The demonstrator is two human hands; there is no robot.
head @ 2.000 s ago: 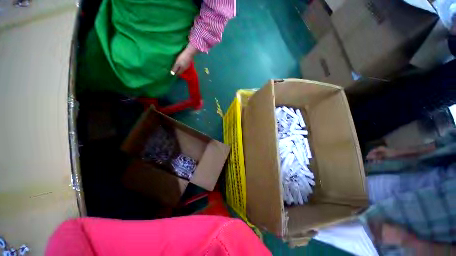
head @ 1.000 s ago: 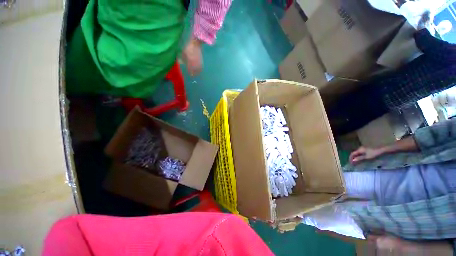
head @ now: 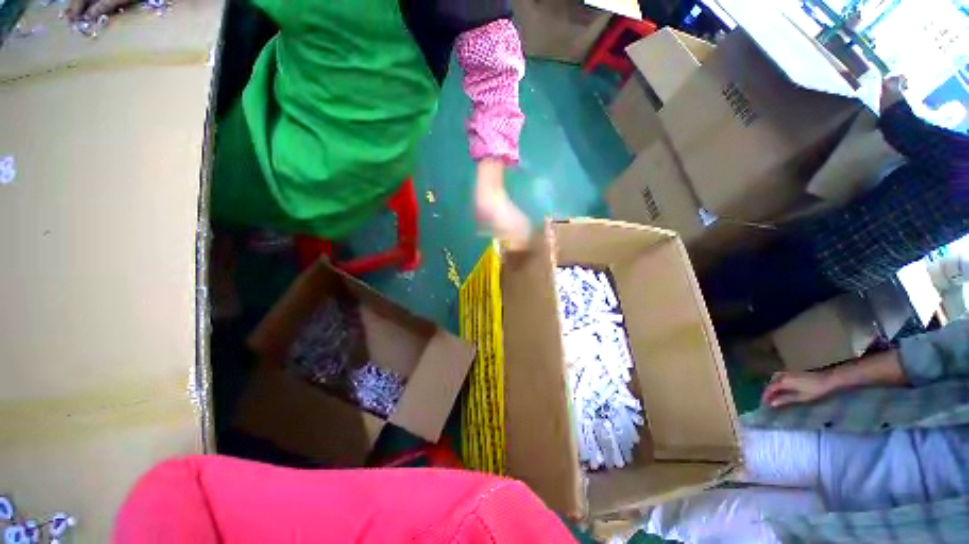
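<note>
Neither of my hands is in view; a pink-red sleeve or clothed limb (head: 340, 505) of mine fills the bottom edge. In front of me a large open carton (head: 675, 351) holds a heap of short white plastic tubes (head: 597, 367). It stands against a yellow slotted crate (head: 483, 361). To its left a small open carton (head: 425, 388) holds glittering silvery small parts (head: 377, 388). At the bottom left corner, small white wired discs (head: 37, 526) lie on the bench.
The tan bench (head: 101, 276) runs along the left. A person in a green apron (head: 329, 117) sits on a red stool (head: 404, 228). Another person in a checked shirt (head: 871, 425) is at right. Stacked cartons (head: 744, 117) stand at upper right.
The neighbour's hand has moved from by the red stool to the large carton's upper left corner, blurred. The view has shifted, showing more of the bench and another hand at its far end.
</note>
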